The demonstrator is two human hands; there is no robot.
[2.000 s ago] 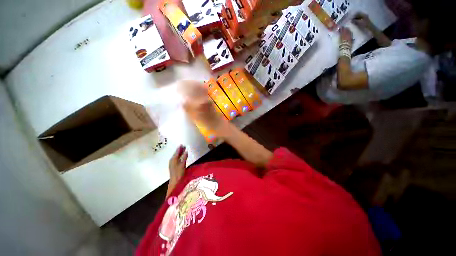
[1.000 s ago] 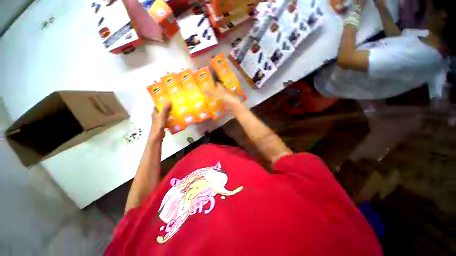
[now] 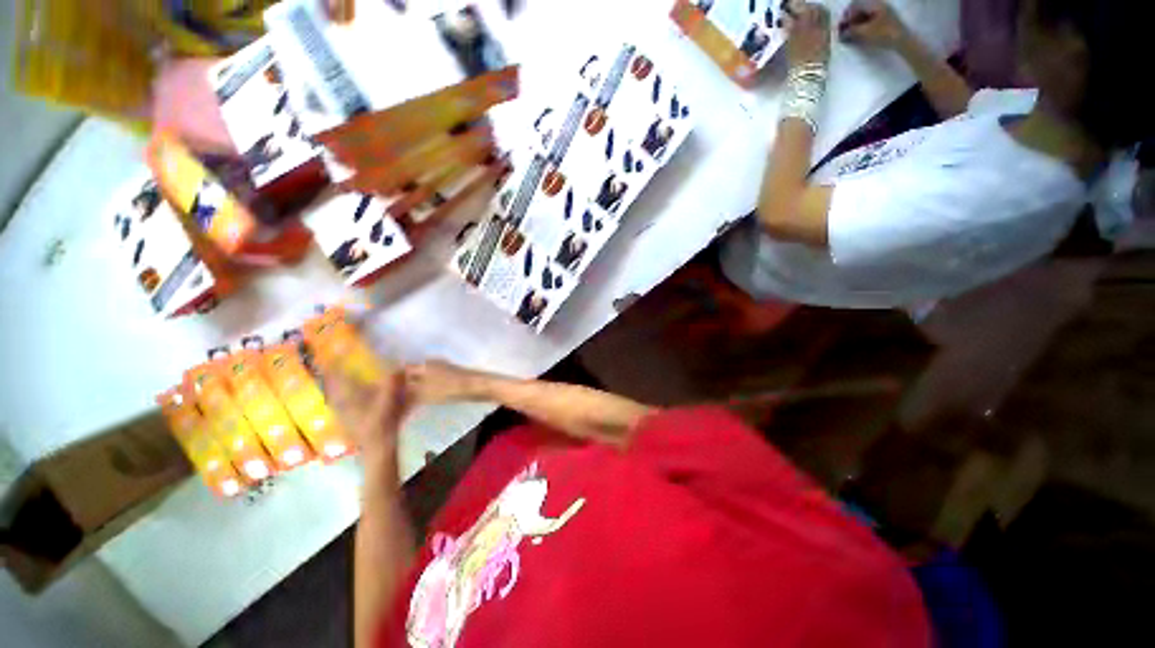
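Observation:
Several orange retail boxes (image 3: 260, 418) lie side by side in a row on the white table at left, partly in front of the brown open carton (image 3: 114, 475). One more orange retail box (image 3: 340, 344) is at the row's right end, tilted, its lower end under my fingers. My left hand (image 3: 370, 408) is blurred and closed around that lower end. My right hand (image 3: 428, 382) is close beside it, touching or overlapping my left hand; its fingers are hidden or blurred, so its grip cannot be told.
White-sided retail boxes (image 3: 576, 190) lie in a row beyond my hands, and a heap of boxes (image 3: 418, 133) stands at the far side. A coworker in a white shirt (image 3: 950, 203) handles a box at the upper right. Blurred yellow things (image 3: 82, 57) are at the upper left.
The camera view has shifted, so the table contents appear elsewhere. My left hand has left the row's left end and is now beside my right hand at the right-end box.

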